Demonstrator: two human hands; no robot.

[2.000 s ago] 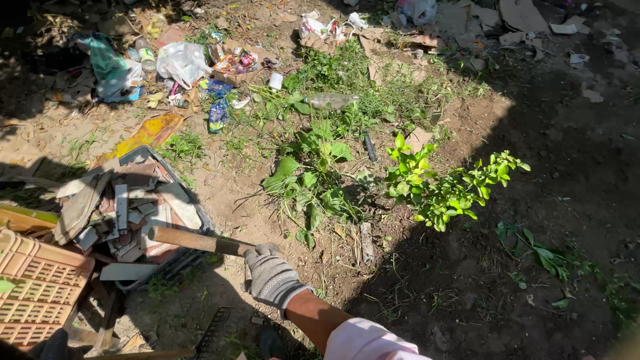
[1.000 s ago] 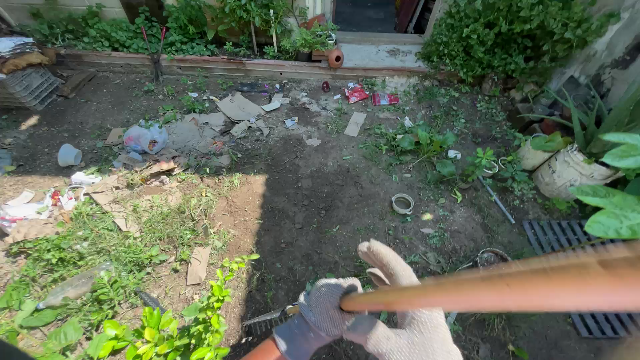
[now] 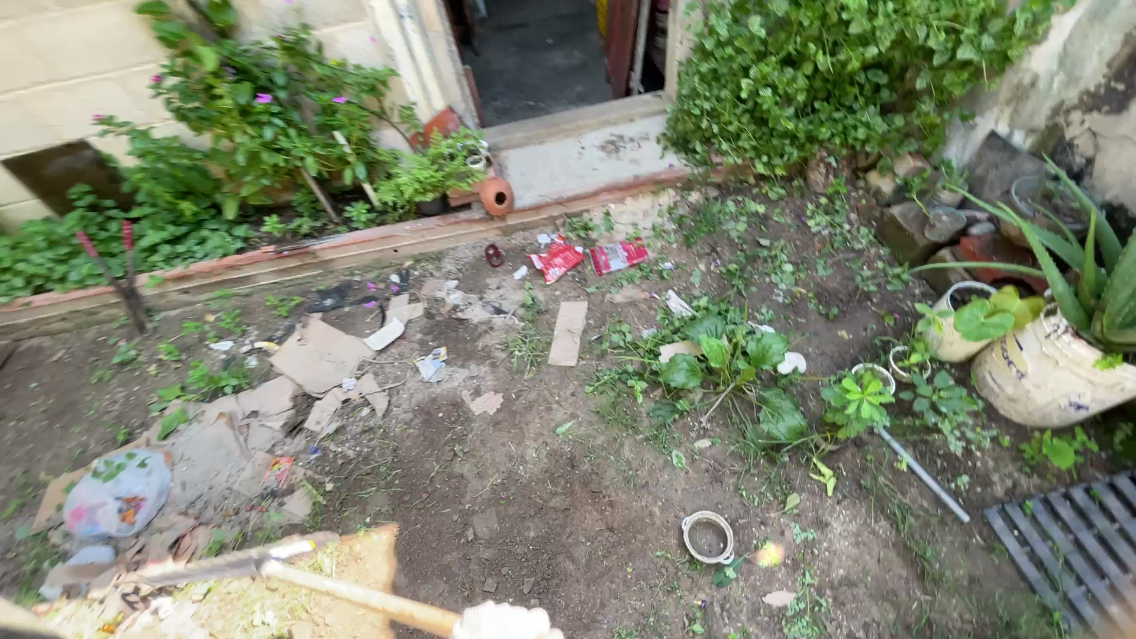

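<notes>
At the bottom edge, a gloved hand (image 3: pixel 504 621), which looks like my left hand, is closed around the wooden handle (image 3: pixel 373 603) of a rake. The light knit glove is partly cut off by the frame. From the hand the handle runs left and slightly up to the blurred metal rake head (image 3: pixel 213 565), which is over the sunlit patch at the lower left. The tines cannot be made out. My right hand is out of view.
Cardboard scraps (image 3: pixel 321 355), a filled plastic bag (image 3: pixel 118 493) and red wrappers (image 3: pixel 557 258) litter the soil. A ring-shaped object (image 3: pixel 708 537), a pipe (image 3: pixel 925 475), a slatted grate (image 3: pixel 1078 541) and an aloe pot (image 3: pixel 1056 373) are at right. A brick edging (image 3: pixel 222 268) borders the plants.
The view has swung from the rubble-filled crate toward the doorway. One second ago both gloved hands were at the handle; now one shows, lower in view, with the rake head to its left.
</notes>
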